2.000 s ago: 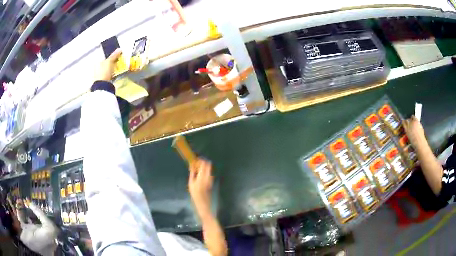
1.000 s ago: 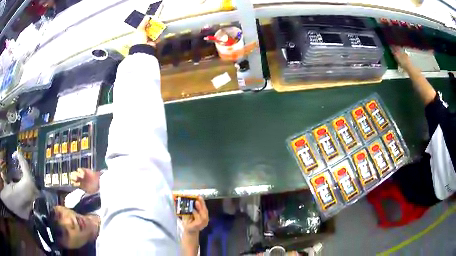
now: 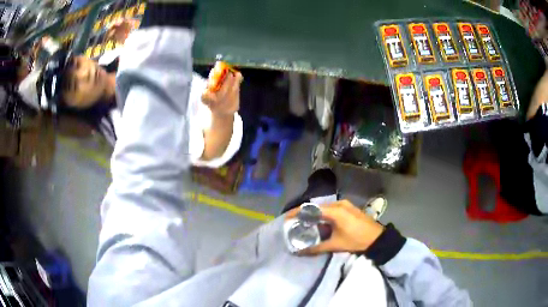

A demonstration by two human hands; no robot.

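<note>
My right hand (image 3: 351, 226), in a grey sleeve with a black cuff, holds a small clear, squat bottle (image 3: 301, 235) with a round top. The bottle is low in front of my body, over my clothing. My left arm reaches up to the top edge, where its black cuff (image 3: 168, 14) shows. My left hand is cut off by the picture's edge, so what it does is hidden.
Another person's hand (image 3: 223, 95) holds an orange product at the bench edge. A clear tray (image 3: 453, 123) of orange-and-black products lies on the green bench (image 3: 288, 33). Below are a blue stool (image 3: 264, 157), a red stool (image 3: 481, 189) and a box with shiny plastic (image 3: 375, 147).
The view has tilted down, and the shelf has left the top. My left hand, earlier at yellow products on the shelf, has left the picture. My right hand with the bottle has appeared.
</note>
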